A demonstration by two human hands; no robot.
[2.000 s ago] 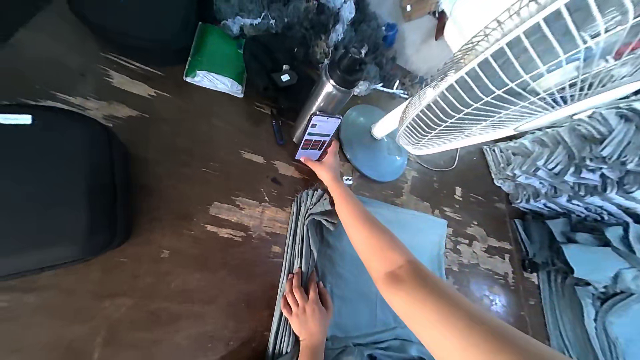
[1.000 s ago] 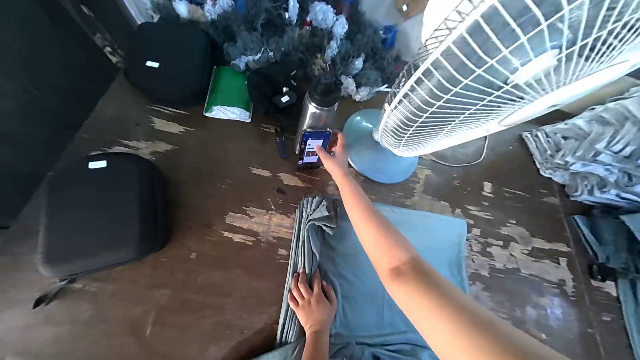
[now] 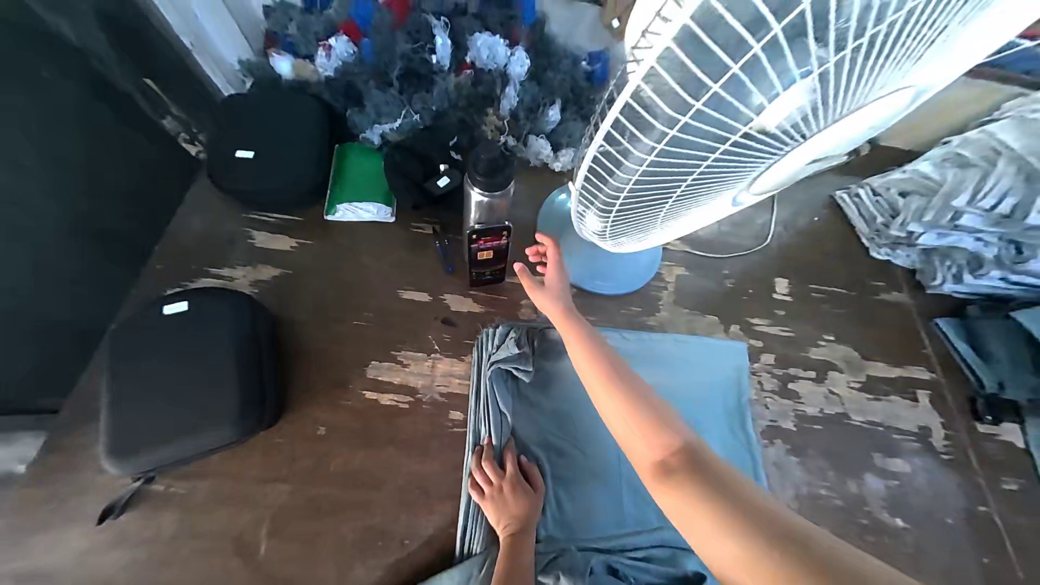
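My left hand (image 3: 508, 490) lies flat, fingers spread, on the left folded edge of a stack of blue-grey fabric pieces (image 3: 642, 422). Reaching over the stack, my right hand (image 3: 547, 276) is in the air with fingers apart and holds nothing. Just left of it a smartphone (image 3: 489, 256) with a lit screen stands upright, leaning on a steel bottle (image 3: 489, 191) with a black lid. The fabric is bunched near its top left corner, and its lower part is rumpled between my arms.
A white fan (image 3: 756, 122) on a blue base (image 3: 613, 264) stands close beyond my right hand. Black zip cases (image 3: 195, 378), a green packet (image 3: 360, 180) and a pen (image 3: 443, 249) lie on the worn tabletop (image 3: 366, 487). Grey garment piles (image 3: 967, 195) are at right; fabric scraps (image 3: 406, 73) behind.
My right hand has let go of the phone and drawn back to its right. The phone, held at an angle two seconds ago, now stands against the bottle. My left hand remains on the fabric.
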